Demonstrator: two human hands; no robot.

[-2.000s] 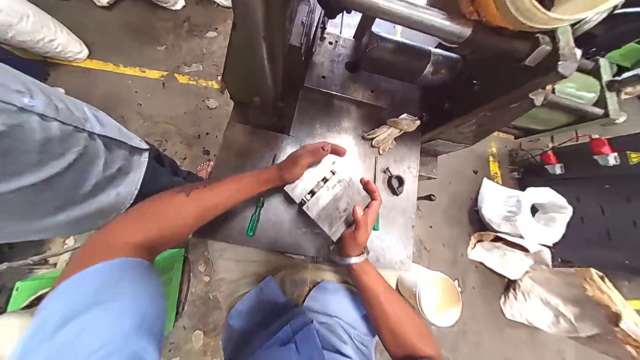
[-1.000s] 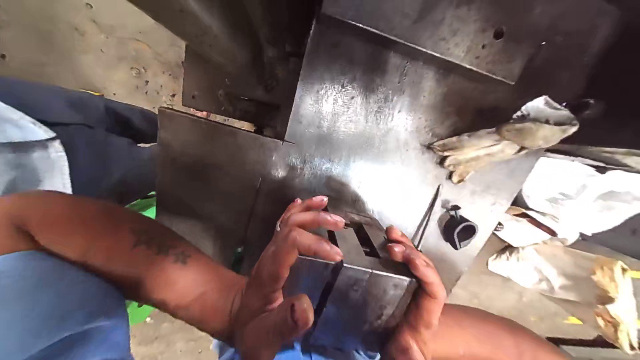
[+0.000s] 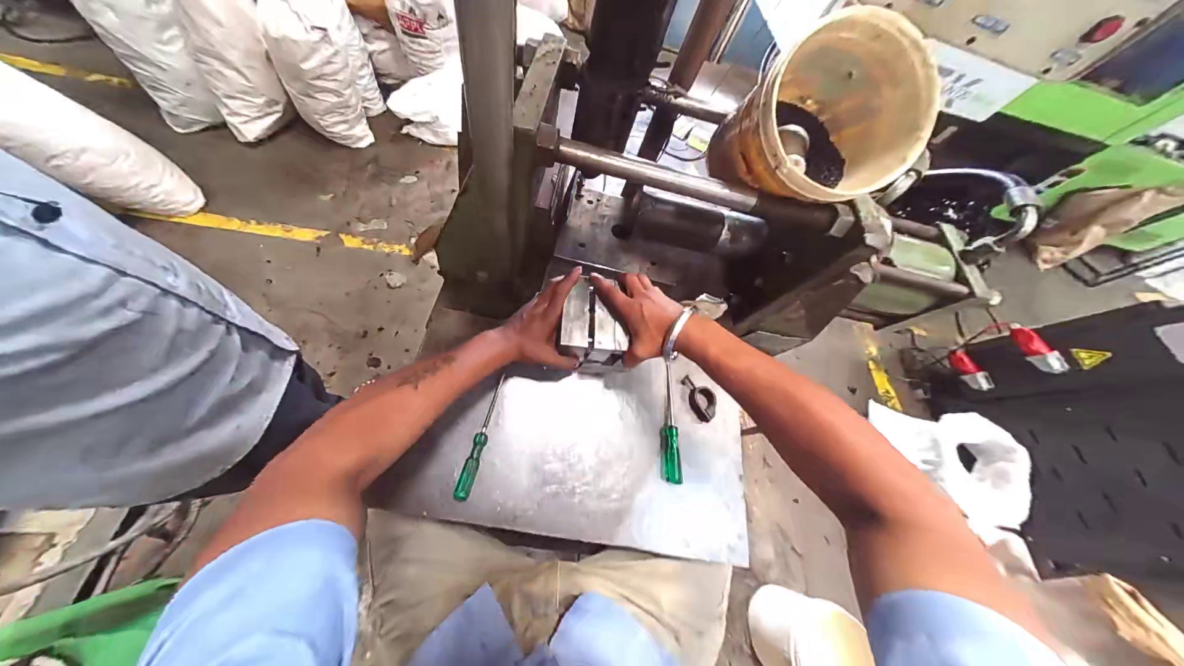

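A steel mould block [image 3: 593, 324] with a dark gap along its middle stands at the far part of the metal plate [image 3: 573, 462]. My left hand [image 3: 541, 324] grips its left side and my right hand [image 3: 645, 319], with a metal bangle on the wrist, its right side. One green-handled screwdriver [image 3: 471, 467] lies on the plate at the left, another [image 3: 671, 453] at the right. A dark ring-shaped clamp [image 3: 700, 400] lies beside the right screwdriver. The glove is mostly hidden behind my right hand.
Beyond the block stands a machine frame with a horizontal steel bar [image 3: 657, 176] and a stained bucket [image 3: 832, 102] on it. A person in a grey shirt [image 3: 120, 361] is close at the left. White sacks [image 3: 314, 74] stand behind, and a white container [image 3: 800, 629] sits at lower right.
The block was held up between both hands nearer my body; it is now at the far part of the plate, with both hands stretched forward around it. The view has shifted strongly.
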